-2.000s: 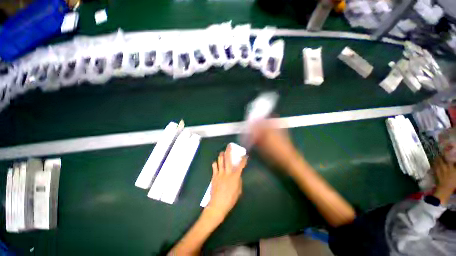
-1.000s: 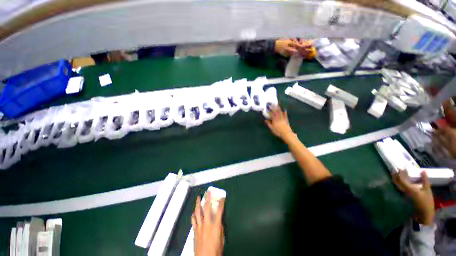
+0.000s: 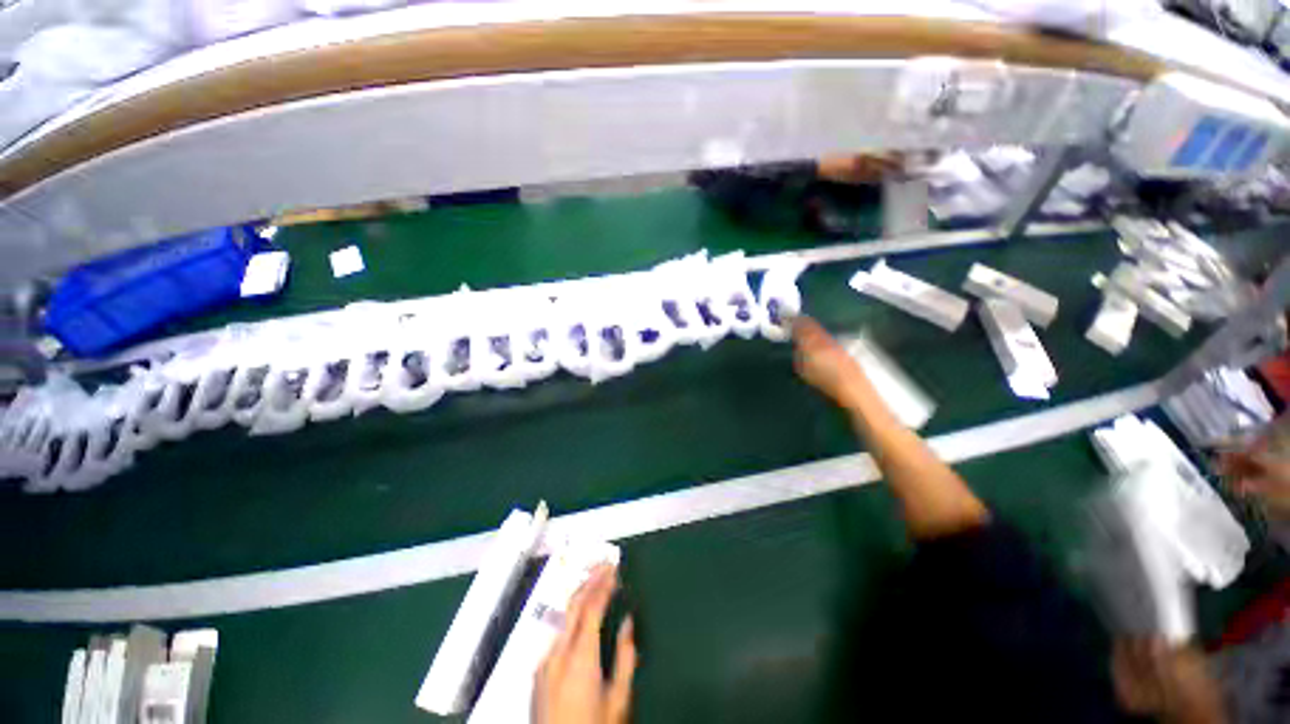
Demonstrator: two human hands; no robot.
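Observation:
Bagged products with dark centres stand in a long overlapping row on the green belt. My right hand is blurred at the row's right end, beside the last bag; whether its fingertips grip it cannot be told. A white carton lies just right of that hand. Long white cartons lie side by side in front of me, one on the left and more on the right. My left hand, cut off by the bottom edge, rests against their right side, fingers and thumb apart.
A shelf edge crosses above the belt. A blue bin is at far left, stacked cartons at bottom left. Loose cartons lie at right. Another worker's blurred hand is at bottom right, below a blurred carton.
The view shows more of the shelf. The carton under my left hand now lies against the others. My right hand stays near the row's end, and a carton has appeared beside it.

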